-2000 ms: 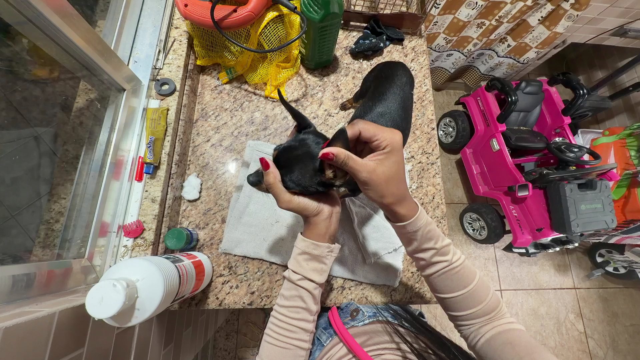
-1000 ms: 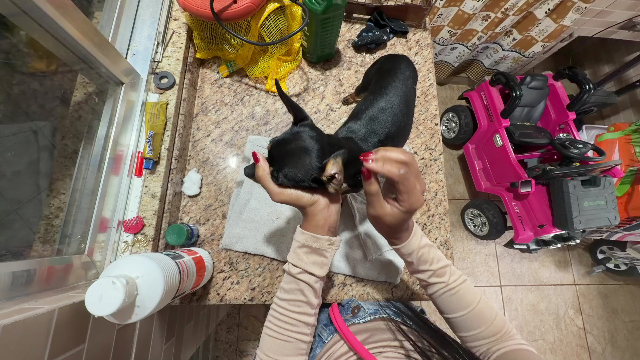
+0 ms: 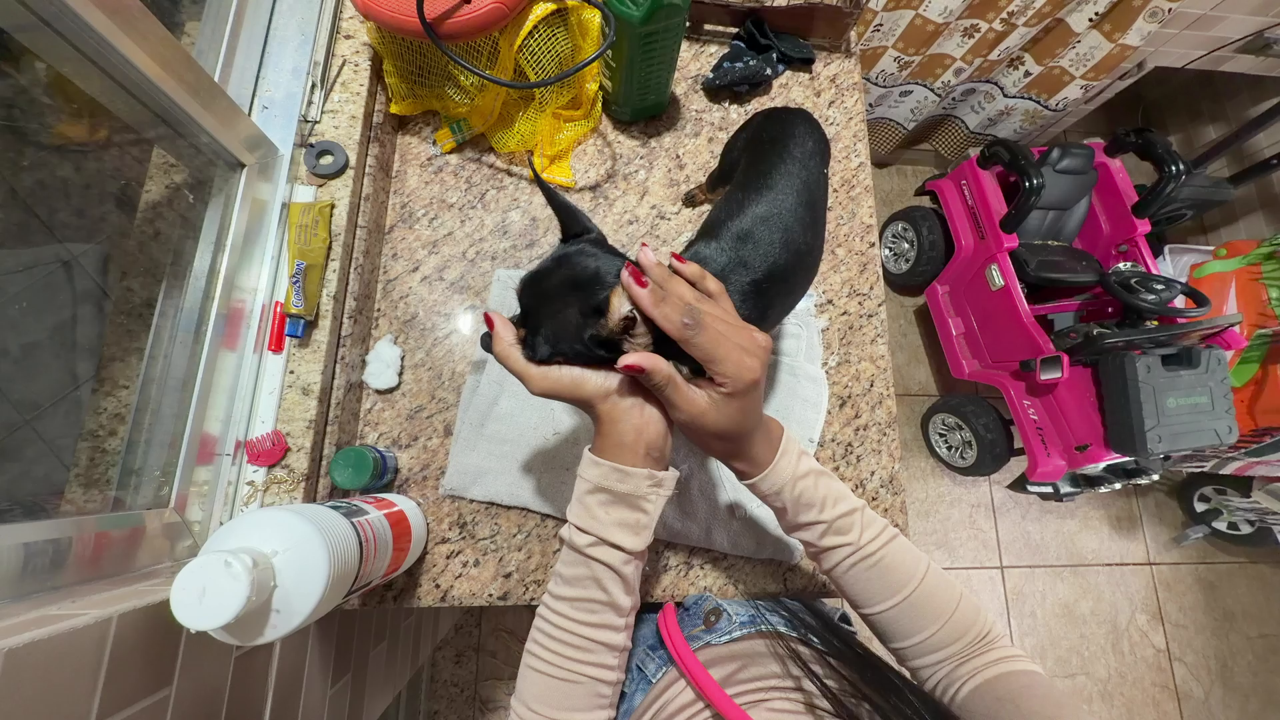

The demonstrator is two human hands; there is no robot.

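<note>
A small black-and-tan dog (image 3: 765,220) lies across the granite counter, its head over a light grey cloth (image 3: 520,440). My left hand (image 3: 590,390) cups the dog's head from below, with the thumb by the muzzle. My right hand (image 3: 705,350) rests on the near side of the head, its fingers spread around the ear opening and the thumb below it. The wrists are close together. Whether anything small lies between my right fingers and the fur cannot be seen. A white cotton wad (image 3: 383,363) is on the counter left of the dog.
A white bottle (image 3: 290,570) and a green-capped jar (image 3: 362,467) stand near left. A yellow mesh bag (image 3: 500,80), green container (image 3: 643,60) and dark cloth (image 3: 757,55) are at the back. The window ledge holds a yellow tube (image 3: 308,258). A pink toy car (image 3: 1040,330) stands right of the counter.
My right hand was at the ear, then slightly raised beside it with fingertips together; now it lies spread against the head. My left hand keeps supporting the head.
</note>
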